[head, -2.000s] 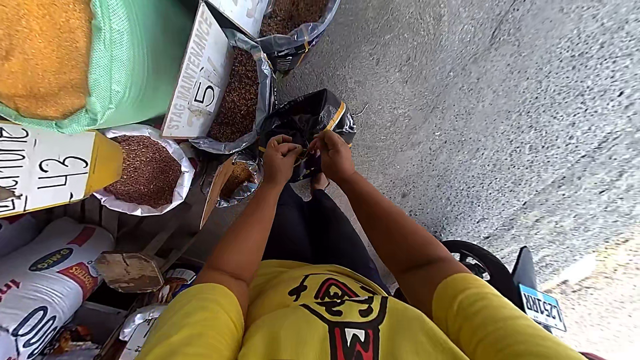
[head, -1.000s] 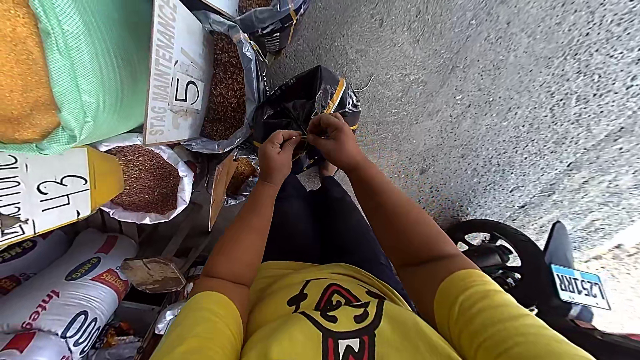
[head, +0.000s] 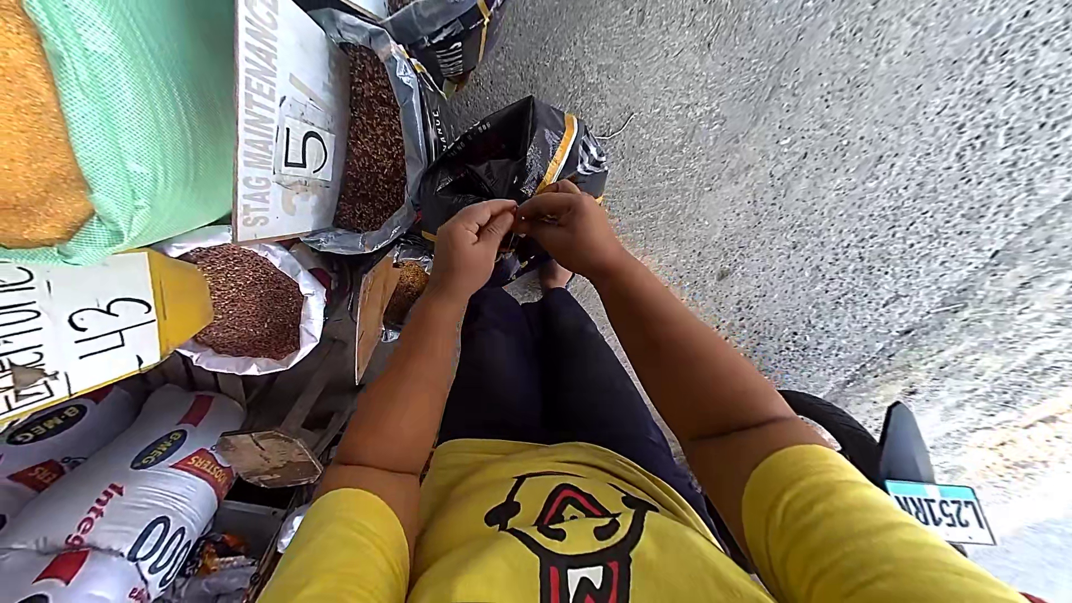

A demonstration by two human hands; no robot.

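Note:
A black plastic sack with a yellow stripe stands in front of my legs, its mouth gaping. Over its near edge my left hand and my right hand meet, fingertips nearly touching. Thumb and forefinger are pinched together on each hand. Whatever lies between the fingertips is too small to make out; it may be the sack's edge or a thread. The inside of the sack is dark. Left of it, a grey-lined sack of dark brown pellets stands with a sign board in it.
A green woven sack of yellow grain and a white sack of reddish-brown grain stand left. Filled white feed sacks lie below, near a wooden post end. Rough concrete extends right; a motorcycle wheel is behind my right arm.
Both hands stay close together at the sack's near edge, with only small shifts of the fingers. The sack's mouth has changed shape slightly.

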